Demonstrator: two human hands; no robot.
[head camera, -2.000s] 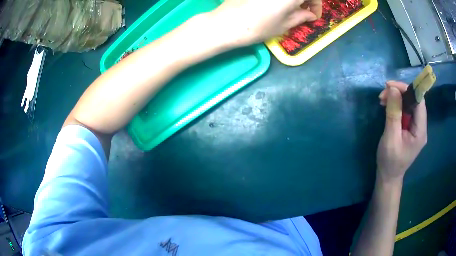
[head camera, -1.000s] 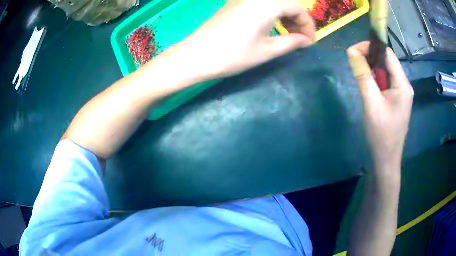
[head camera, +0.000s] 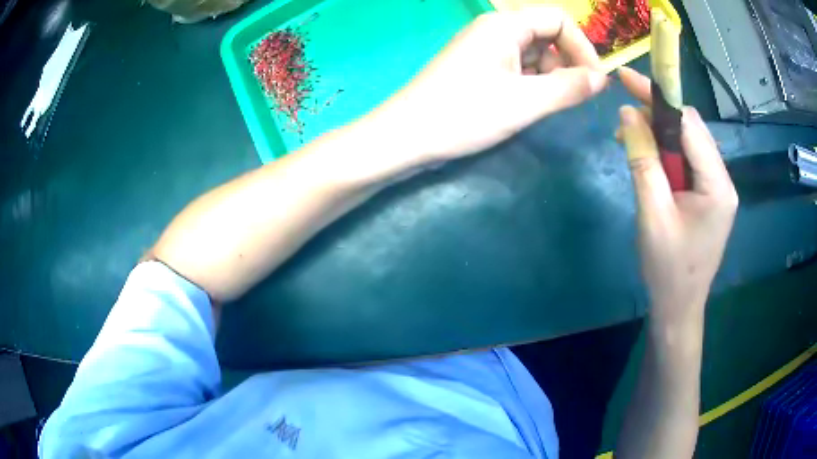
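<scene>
My right hand (head camera: 685, 193) holds long-nose pliers (head camera: 668, 134) with red handles and dark jaws, upright, with a cream-white piece (head camera: 666, 58) at the tip. My left hand (head camera: 546, 67) is at the near edge of the yellow tray, thumb and fingertips close together, near my right fingertips. Whether it pinches a fine wire is too small to tell. The yellow tray (head camera: 638, 49) bears a dense pile of red and black lead wires (head camera: 615, 24). The green tray (head camera: 240, 85), partly behind my left forearm, has a looser red-black pile (head camera: 283, 72) at its left end.
A grey-white metal box (head camera: 735, 63) stands at the upper right, with a dark cable beside it. Metal tubes (head camera: 804, 165) lie below it. A white forked piece (head camera: 55, 76) lies at the left. A brownish wrapped bundle (head camera: 197, 7) is at the top edge. Blue crates (head camera: 788, 417) are lower right.
My left hand has moved from the wire pile in the yellow tray towards my right hand. The pliers have become more upright and closer to the yellow tray. The view has shifted, showing the green tray's pile.
</scene>
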